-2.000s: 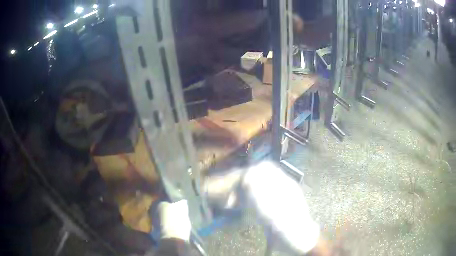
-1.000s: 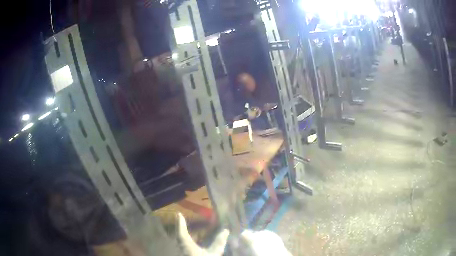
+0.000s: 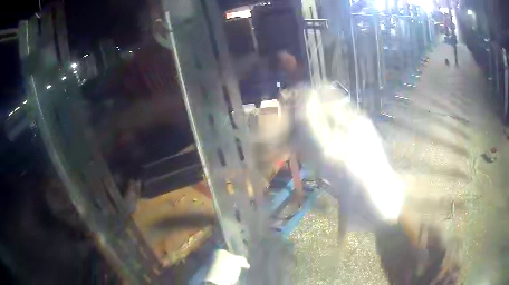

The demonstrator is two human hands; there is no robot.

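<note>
A long grey slotted upright [image 3: 215, 122] runs from the top edge down the middle of the view, slightly tilted. A second upright [image 3: 72, 150] leans at the left, blurred. My left hand [image 3: 226, 268], in a white glove, is closed at the lower front edge of the middle upright, partly cut off by the bottom edge. My right hand [image 3: 349, 147] is a bright, blurred white glove to the right of the middle upright, above the floor. Its fingers point up and left and are too smeared to show whether they hold anything.
Behind the uprights stands a tan-topped bench [image 3: 173, 217] with blue frame parts [image 3: 290, 203] and a small box [image 3: 269, 108]. More hanging metalwork [image 3: 365, 61] recedes along the speckled floor [image 3: 435, 145]. A small object [image 3: 491, 155] lies at the right.
My right hand has risen from the bottom edge, up and right. My left hand is lower, near the bottom edge. The uprights have shifted in view and show their side edges.
</note>
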